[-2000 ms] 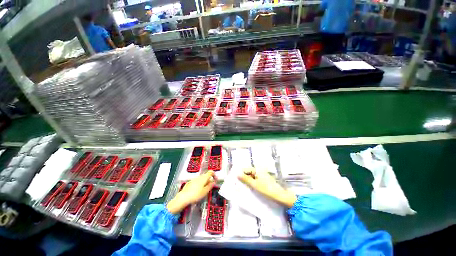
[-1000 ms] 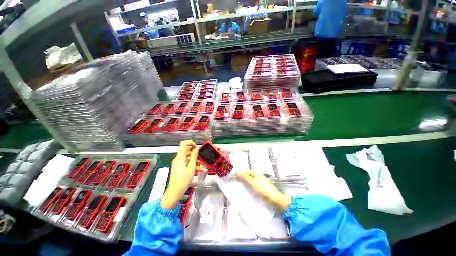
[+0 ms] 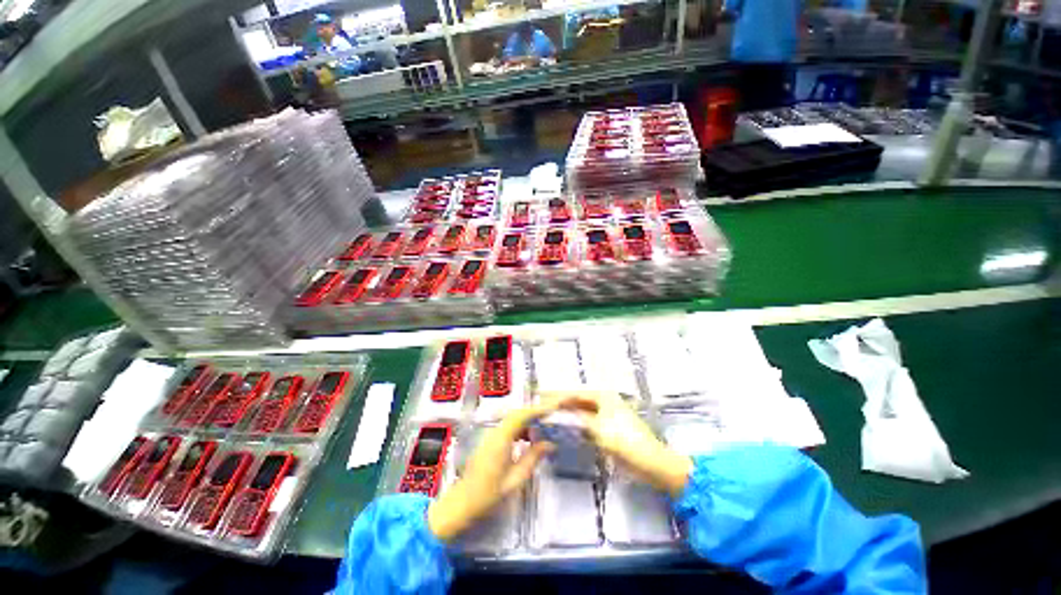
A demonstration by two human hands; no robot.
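Observation:
My left hand and my right hand are together over the working tray, holding a dark, phone-sized handset between them. It looks blue-grey; whether a white sleeve covers it I cannot tell. Red phones stand in the tray's two upper left pockets, one a red phone, and another red phone lies in the lower left pocket. Other pockets show white sleeves. A stack of white sleeves lies at the tray's right. My left fingers partly hide a lower pocket.
A side tray of red phones lies at left, with a paper strip beside it. Filled trays and a tall empty tray stack stand beyond. A crumpled bag lies right. People in blue work in the background.
The red phone held up by my left hand a second ago is now lower, as a dark handset between both hands. The white sheet under my right hand no longer shows spread over the tray.

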